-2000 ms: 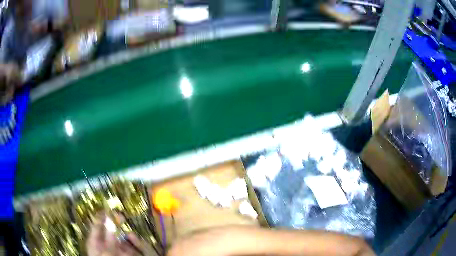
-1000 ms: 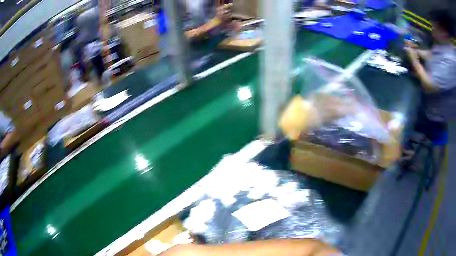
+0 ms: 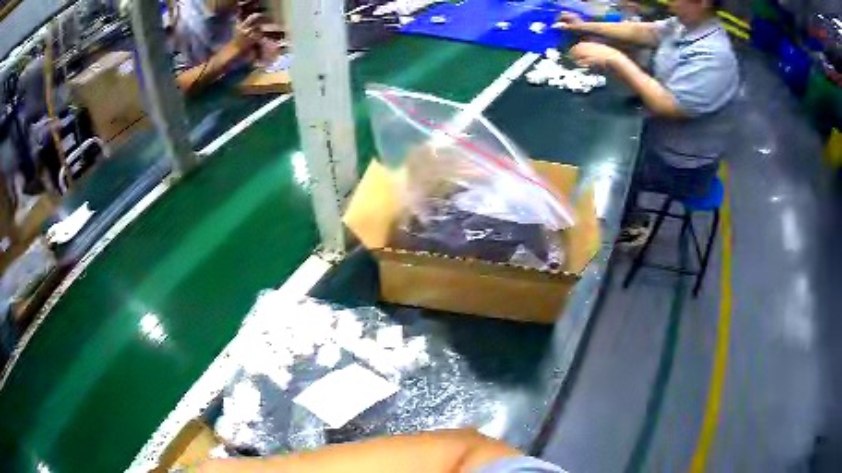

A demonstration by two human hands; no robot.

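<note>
A crinkled clear plastic bag [image 3: 452,388] with a heap of white housings [image 3: 314,328] lies nearest in front of me. A white paper slip [image 3: 347,395] lies on it. My bare forearm crosses the bottom edge of the picture, with a bit of light sleeve at its right end. Both of my hands are out of the picture. A corner of a cardboard tray [image 3: 192,445] shows at the bottom left, cut off by the edge.
An open carton [image 3: 471,288] with a clear zip bag [image 3: 480,175] of dark contents stands beyond the housings. A pale post [image 3: 318,120] rises beside the green conveyor [image 3: 212,222]. A seated person [image 3: 688,83] works at far right near a blue sheet [image 3: 480,20].
The view has swung to the right. The gold contacts, the orange piece and my hand at the trays have left the picture. The carton and the seated person now show more centrally.
</note>
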